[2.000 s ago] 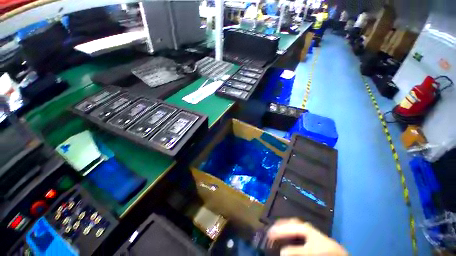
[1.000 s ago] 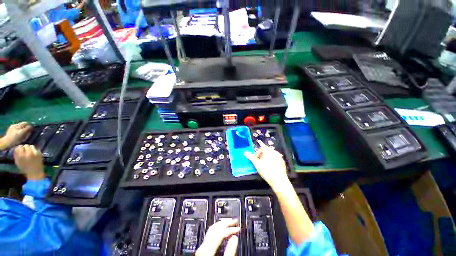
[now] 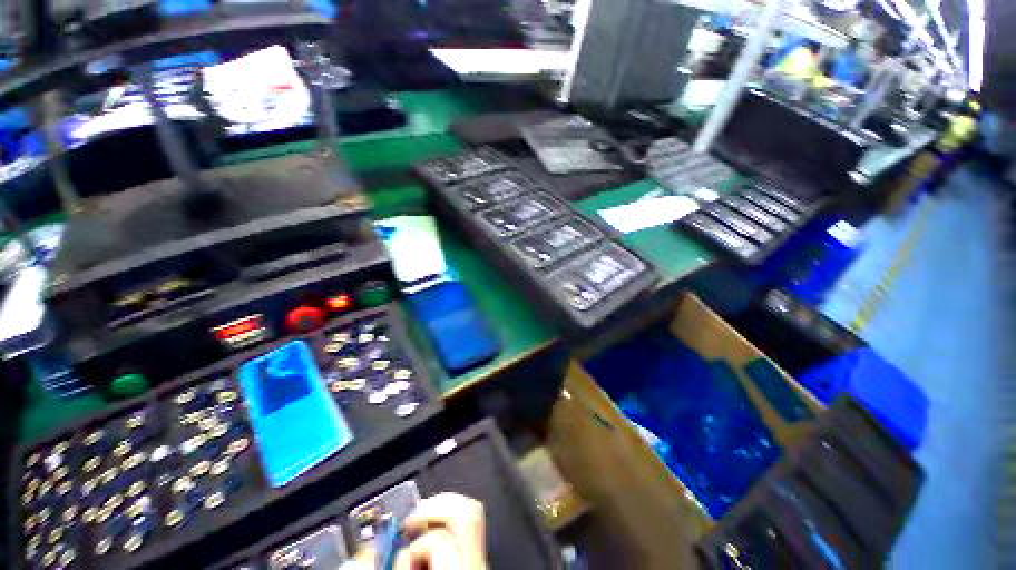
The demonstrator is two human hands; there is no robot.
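The black work tray [image 3: 481,472] is at the bottom of the view, cut off by the edge. Parts of phone bodies [image 3: 384,503] show in it. My right hand [image 3: 443,534] is over the tray beside a phone body, blurred, its fingers bent. A small bluish strip shows at its fingertips; I cannot tell if it is held. A skin-toned patch at the bottom edge may be my left hand, too cut off to tell. The lens parts tray [image 3: 134,440] holds scattered ringed parts, with a light-blue film [image 3: 292,418] on top.
The press fixture [image 3: 223,239] stands behind the lens tray. Pale green sheets [image 3: 412,251] and a dark blue stack [image 3: 455,325] lie right of it. A tray of phone bodies [image 3: 540,228] is farther right. An open carton [image 3: 579,429] holds blue film; a black tray [image 3: 830,490] leans there.
The view has turned right, bringing the carton fully back into sight. My right hand has left the light-blue film and is over the work tray. My left hand is no longer clearly visible.
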